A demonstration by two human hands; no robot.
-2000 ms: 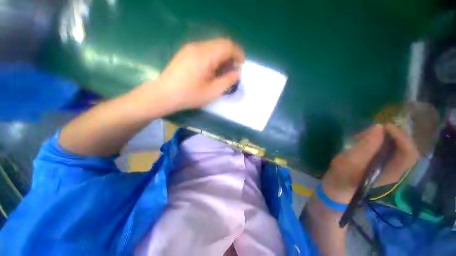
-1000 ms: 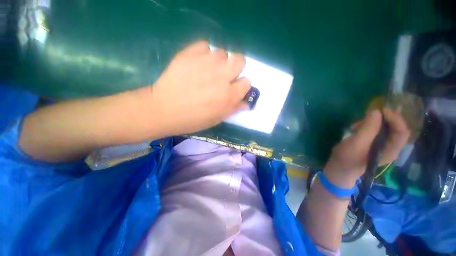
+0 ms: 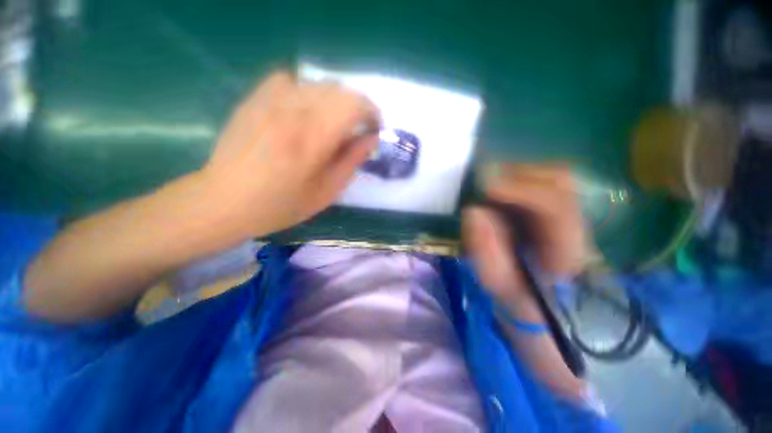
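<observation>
A white foam pad (image 3: 436, 127) lies on the green bench in front of me. A dark rounded housing (image 3: 396, 154) with shiny parts lies on the pad. My left hand (image 3: 296, 148) is over the pad's left part, its fingertips pinched at the housing's left side; whether they hold something small is blurred. My right hand (image 3: 529, 224) is just right of the pad and holds the black soldering iron (image 3: 552, 317), its handle trailing down past the blue wrist strap. The iron's tip cannot be made out.
A round tan-yellow pot (image 3: 664, 150) stands at the right of the green bench (image 3: 559, 68). Black bulky shapes are at the far right. A dark cable hangs in loops (image 3: 622, 338) below the bench edge. A blurred tray-like thing (image 3: 203, 279) shows below my left forearm.
My right hand has moved left with the iron, from the round pot to beside the pad. My left hand has shifted left, and more of the housing shows.
</observation>
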